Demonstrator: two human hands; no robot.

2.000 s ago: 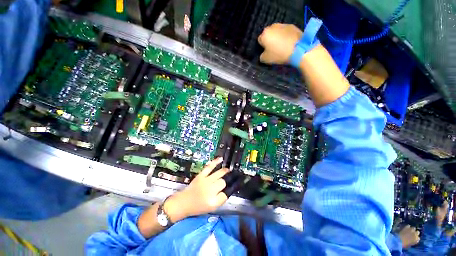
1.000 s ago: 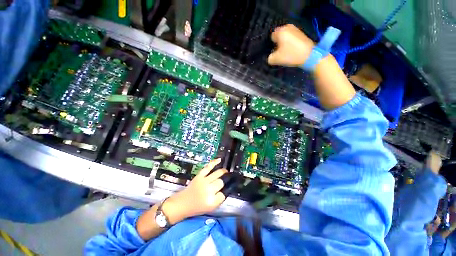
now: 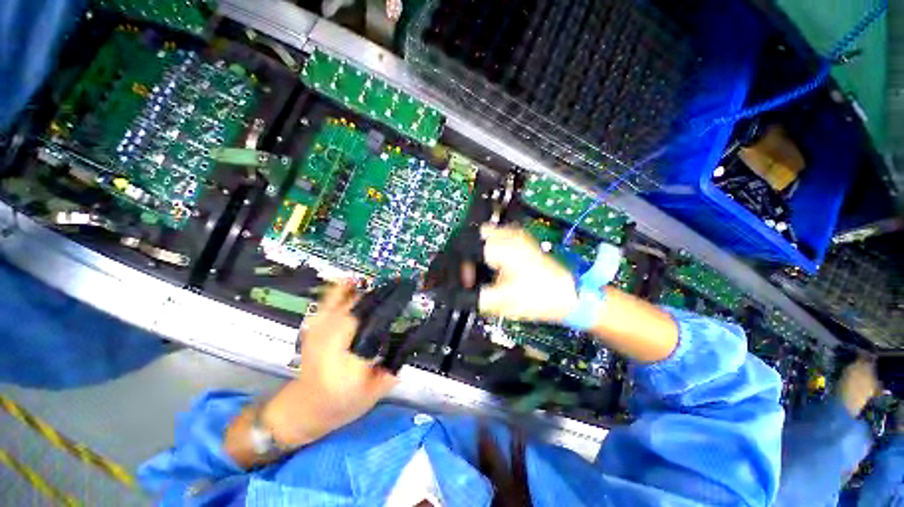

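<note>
The green main circuit board (image 3: 342, 188), crowded with silvery parts and with a yellow block at its left, sits in a black carrier in front of me. My left hand (image 3: 342, 342) is blurred over its near edge, with black covers on its fingers. My right hand (image 3: 520, 277), with a light blue strap at the wrist, reaches over the gap between this board and the right one, fingers blurred and dark at the tips. The fingertips of both hands are close together. I cannot tell whether either holds a part. A narrow green board (image 3: 372, 96) lies above the main board.
Another board (image 3: 183, 129) sits in its carrier at the left. A dark grid tray (image 3: 555, 69) and a blue bin (image 3: 783, 233) with loose parts stand behind the metal rail (image 3: 466, 129). Another person's hand (image 3: 858, 386) shows at the far right.
My right hand has come down from above the dark tray to the near board area. My left hand has shifted left and turned its fingers over the board edge. The view has shifted somewhat.
</note>
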